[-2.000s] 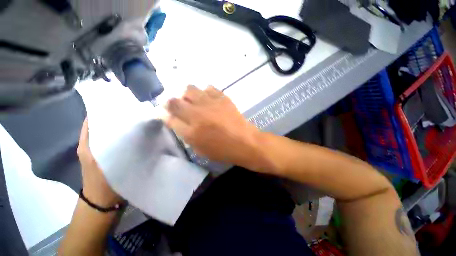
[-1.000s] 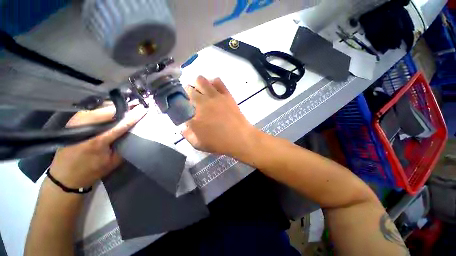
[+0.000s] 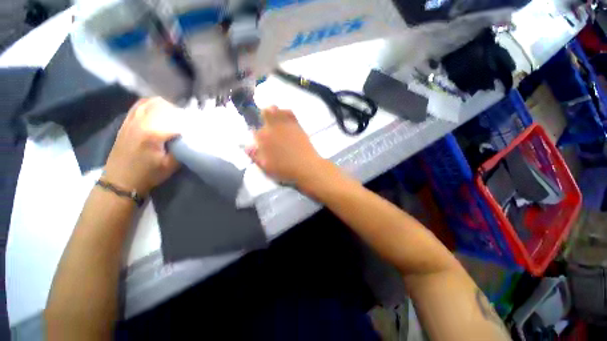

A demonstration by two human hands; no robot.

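Note:
A dark grey garment panel with a paler side hangs over the table's front edge, below the needle area of the white sewing machine. My left hand is closed on the panel's upper left part, left of the needle area. My right hand lies on the table just right of the needle area with curled fingers. The picture is blurred, and I cannot tell whether the right fingers hold cloth.
Black shears lie right of the needle. Grey cut pieces and a black cloth bundle lie farther right. Dark grey panels lie at left. A red basket and blue crates stand at lower right.
The view has shifted back and shows more of the machine and table. My left hand has come out from beneath the machine head and closed on the panel. My right hand stays beside the needle.

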